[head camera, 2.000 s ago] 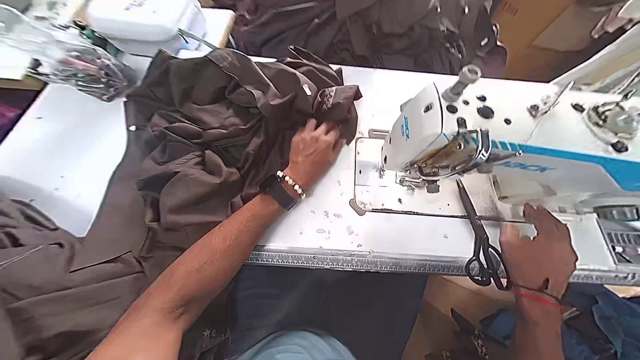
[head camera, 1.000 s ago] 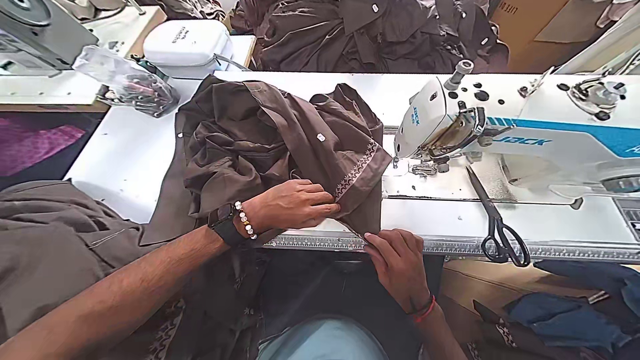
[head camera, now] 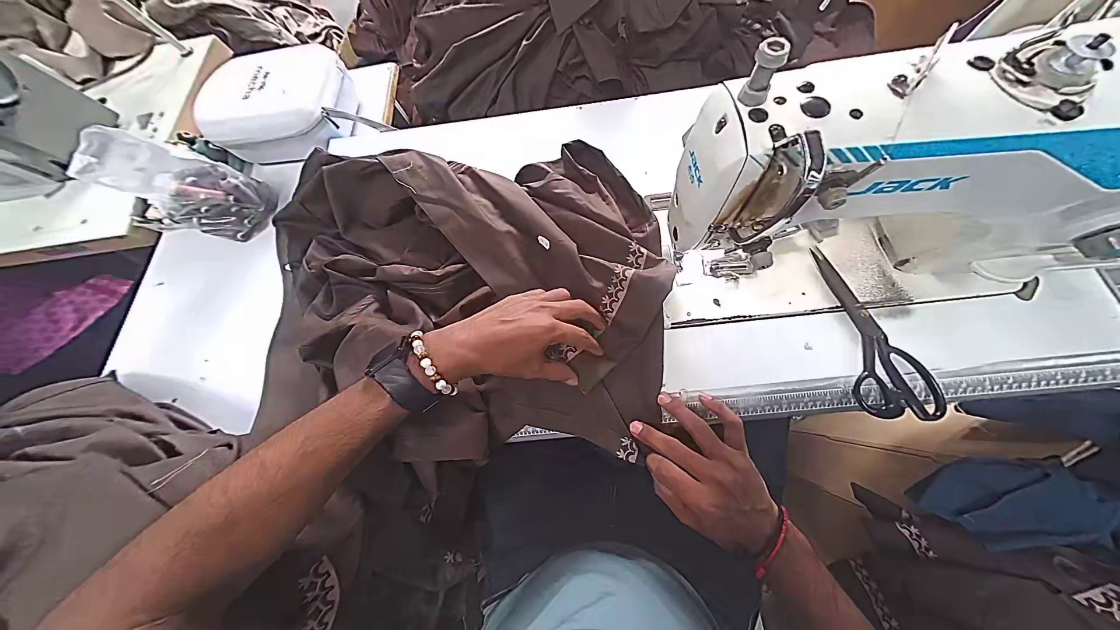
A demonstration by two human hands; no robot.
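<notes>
A bunched dark brown garment [head camera: 420, 236] with a pale embroidered band lies on the white sewing table, left of the Jack sewing machine [head camera: 875, 157]. Its right edge reaches close to the presser foot [head camera: 731, 262]. My left hand [head camera: 525, 337], with a beaded bracelet and a dark watch, pinches a fold of the cloth beside the embroidery between thumb and fingers. At the table's front edge, my right hand [head camera: 709, 468] has its fingers spread, the fingertips touching the garment's lower corner. Black-handled scissors [head camera: 879, 350] lie on the table right of that hand, blades pointing to the machine.
A white case [head camera: 271, 96] and a clear plastic bag of small items [head camera: 201, 188] are at the back left. A measuring tape [head camera: 1032, 376] runs along the front edge. More brown cloth [head camera: 525, 52] lies behind the table, and some hangs at the lower left.
My right hand was by the scissors two seconds ago; it is now at the garment's corner. The garment has been spread so its embroidered band shows. My left hand has come nearer the front edge.
</notes>
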